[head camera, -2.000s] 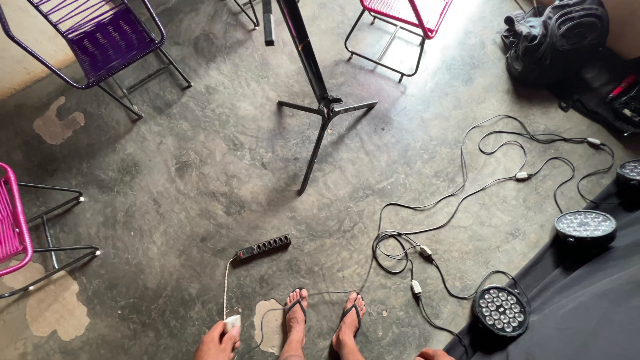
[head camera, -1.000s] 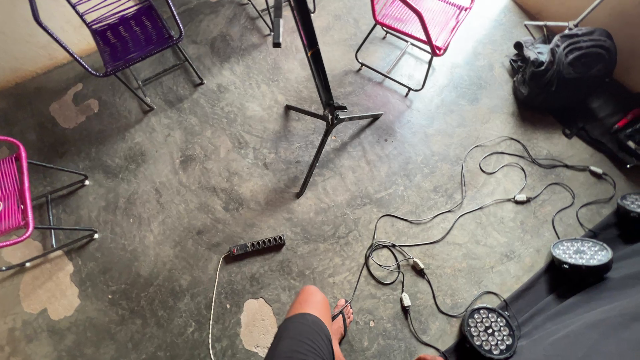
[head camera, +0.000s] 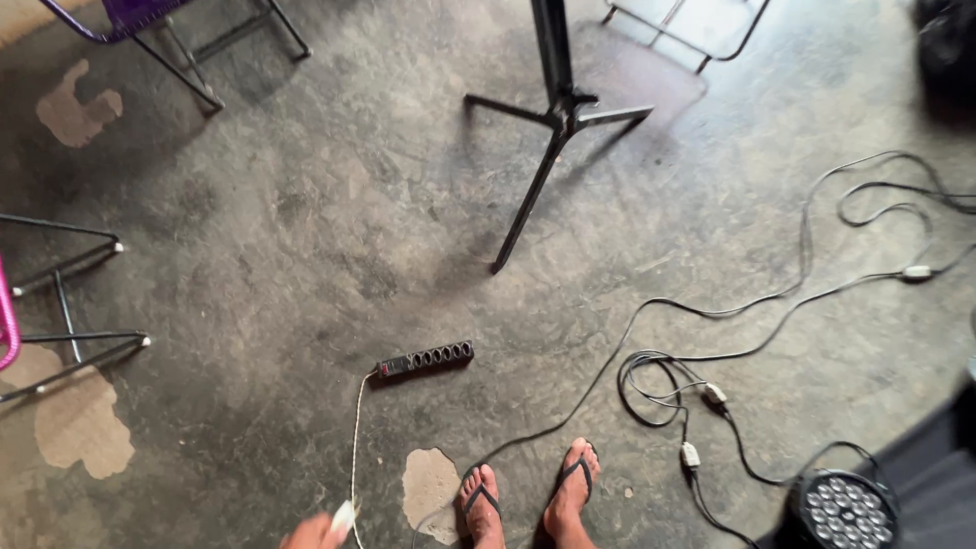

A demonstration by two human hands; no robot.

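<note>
My left hand shows at the bottom edge, blurred, closed on a small white object that looks like a plug or connector. Right beside it runs the pale twisted cord of a black power strip, which lies on the concrete floor with a row of sockets facing up. My right hand is out of the picture. Between my feet in flip-flops and the round LED stage light at lower right, black cables with white connectors lie in loops.
A black tripod stand rises ahead of my feet. A purple corded chair is at upper left, a pink one at the left edge, and another chair's frame at the top. Dark cloth covers the lower right; something black sits at upper right.
A second ago my left hand was out of view and one leg was raised in front; now the hand with the white object shows again and both feet are visible.
</note>
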